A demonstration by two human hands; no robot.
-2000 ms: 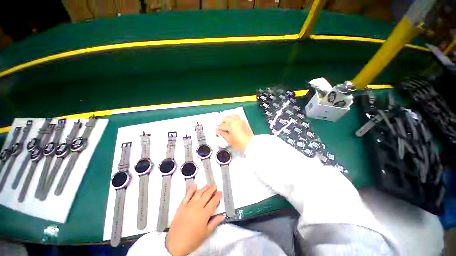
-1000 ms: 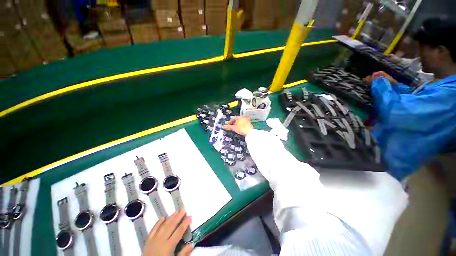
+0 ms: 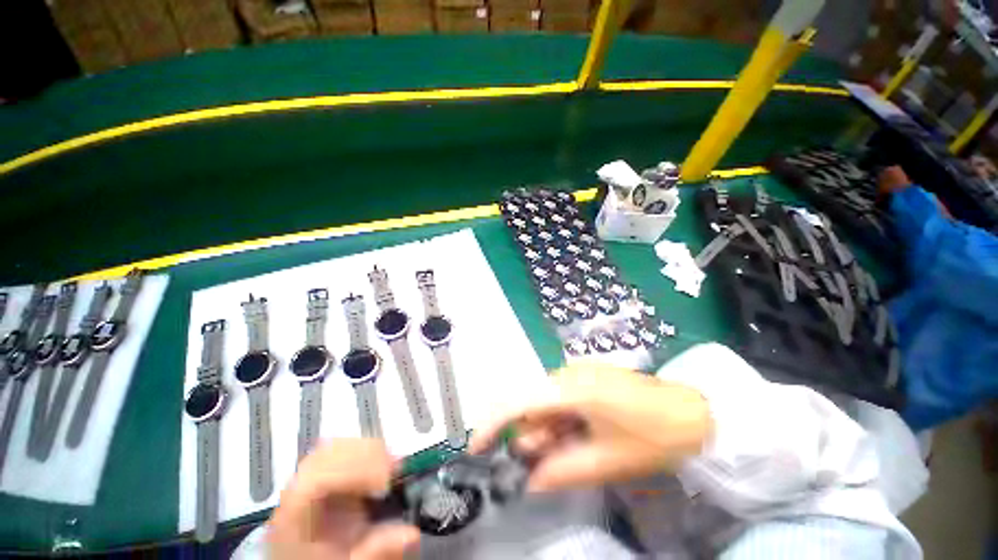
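Note:
My left hand (image 3: 341, 505) and my right hand (image 3: 602, 424) are close together at the bottom, both blurred. Between them they hold a sticker sheet (image 3: 449, 501) with dark discs and pale print, one hand at each end. Behind them several watches (image 3: 310, 363) with dark round faces and grey straps lie side by side on a white paper sheet (image 3: 482, 295). My left hand is near the lower strap ends. A stack of sticker sheets (image 3: 564, 257) lies right of the paper, behind my right hand.
A second white paper (image 3: 137, 361) with more watches lies at left. A small white box (image 3: 635, 222) stands by the yellow post (image 3: 750, 93), with white scraps (image 3: 681, 268) beside it. A black tray (image 3: 782, 334) of watches and a blue-sleeved person (image 3: 947, 295) are at right.
My right hand has come back from the sticker stack toward me. My left hand has left the watches. Both now hold a sticker sheet, and the view has turned back left.

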